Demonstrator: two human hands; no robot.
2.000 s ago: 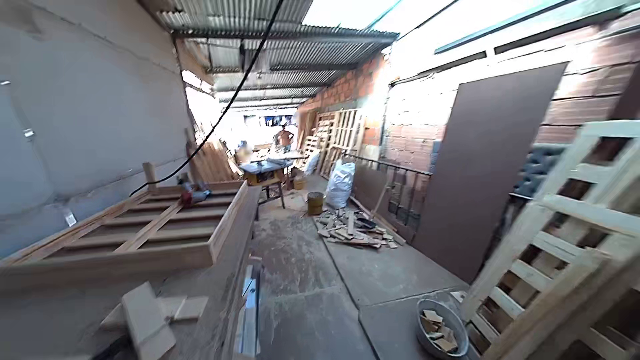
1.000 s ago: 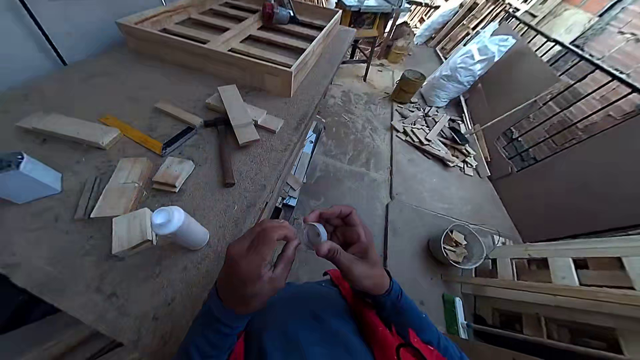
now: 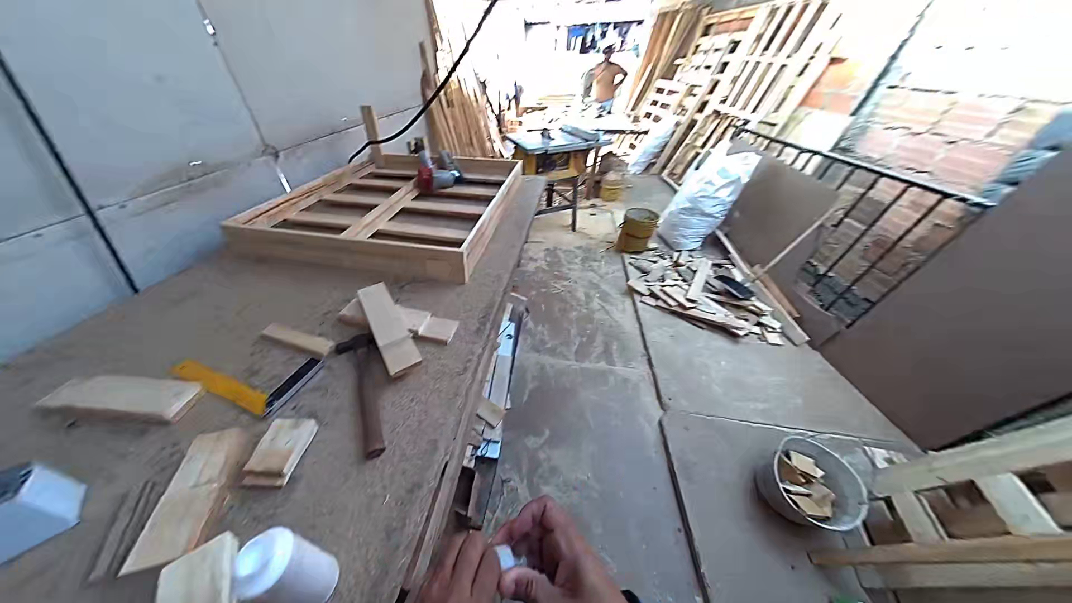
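At the bottom edge, my left hand (image 3: 462, 571) and my right hand (image 3: 557, 557) meet around a small white round object (image 3: 505, 556), mostly hidden by the fingers. Both hands are beside the workbench's near edge. On the bench stands a white plastic bottle (image 3: 286, 569), left of my hands. Farther up lie a hammer (image 3: 368, 402), a try square with a yellow part (image 3: 219, 385) and several wood offcuts (image 3: 389, 331). A slatted wooden frame (image 3: 352, 247) rests at the bench's far end, with a red power tool (image 3: 431, 177) on it.
On the right are a bucket of wood scraps (image 3: 812, 486), a slatted wooden piece (image 3: 971, 548), a scrap pile (image 3: 703, 293), a white sack (image 3: 708, 201) and a yellowish bucket (image 3: 638, 228). Beyond them stand a table saw (image 3: 553, 142) and a person (image 3: 606, 79).
The view has tilted up from the bench since one second ago. My hands, apart around the white object then, are now closer together on it.
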